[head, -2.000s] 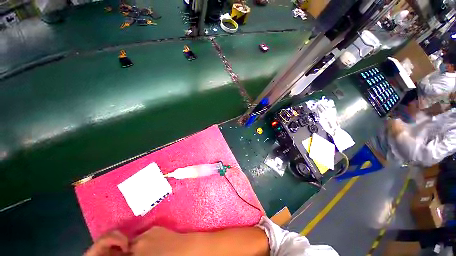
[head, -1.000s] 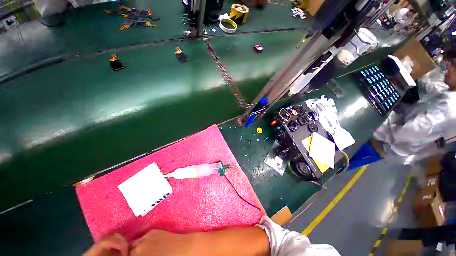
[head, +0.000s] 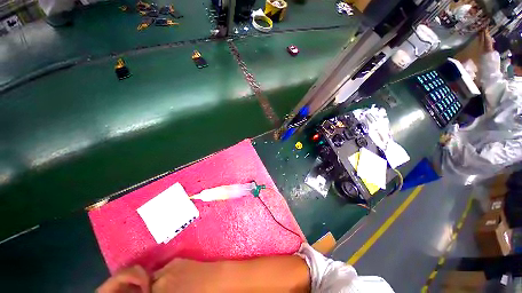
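The dispensing syringe (head: 225, 192) lies on the pink foam mat (head: 246, 229), its needle pointing left at a pad of white paper (head: 167, 212). The pad has dark dabs along its near right edge. A thin dark wire runs from the green cap toward my right sleeve. My right forearm crosses the mat's near edge from the right. My right hand (head: 169, 276) is at the bottom, blurred and cut off by the picture's edge. Fingers beside it (head: 125, 279) may be my left hand. What the hands hold, if anything, is hidden.
A black box (head: 343, 149) with a red light, covered with papers and plastic, stands right of the mat. A metal post (head: 337, 74) rises behind it. A tray of teal housings (head: 439, 97) and a person in white (head: 481, 149) are at the right. Small black-and-yellow parts (head: 122, 68) lie on the green surface beyond.
The small parts on the green surface beyond have shifted left. The person at the right has moved and now has an arm raised. The syringe and paper stay on the mat; my forearm has barely moved.
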